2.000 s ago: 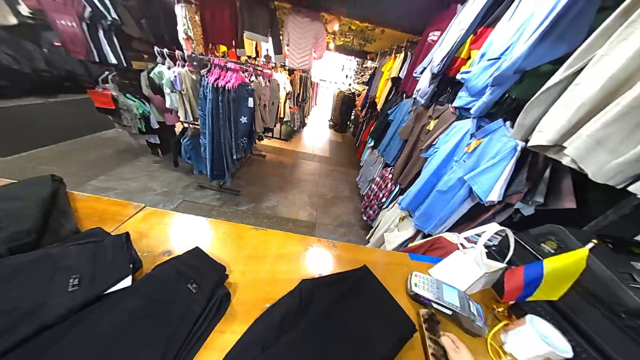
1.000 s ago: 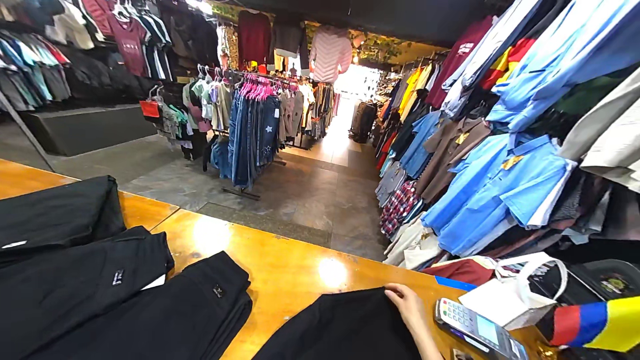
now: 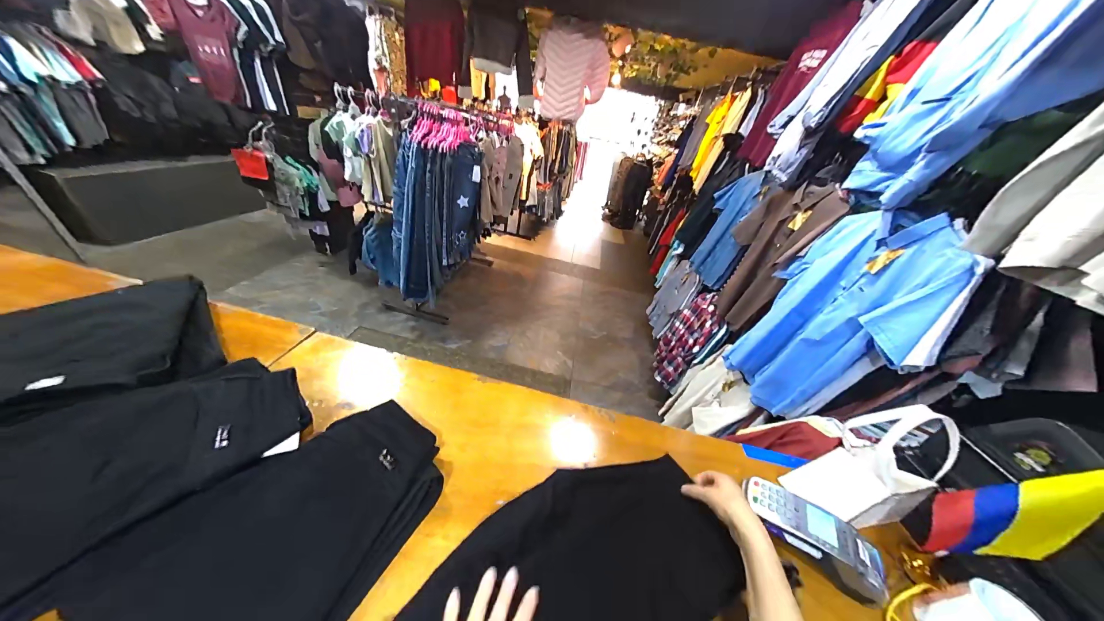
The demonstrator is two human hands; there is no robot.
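Observation:
A black garment (image 3: 604, 535) lies spread on the glossy wooden counter (image 3: 483, 431). My right hand (image 3: 720, 496) has its thumb and fingertips closed on the garment's upper right edge. At the bottom of the view, my left hand (image 3: 493, 597) rests with fingers apart on the same garment; only its fingers show. To the left lie folded black trousers (image 3: 345, 492), more folded black clothing (image 3: 155, 431) with a small white mark, and another black piece (image 3: 95, 332) behind it.
Close to the right of my right hand are a card payment terminal (image 3: 815, 526), a white bag (image 3: 862, 474) and a yellow, blue and red flag (image 3: 1018, 517). Beyond the counter stand a rack of jeans (image 3: 431, 207) and hanging shirts (image 3: 862, 293) along the right side.
My left hand has come into view on the garment. My right hand, low beside the terminal two seconds ago, has moved up to the garment's edge.

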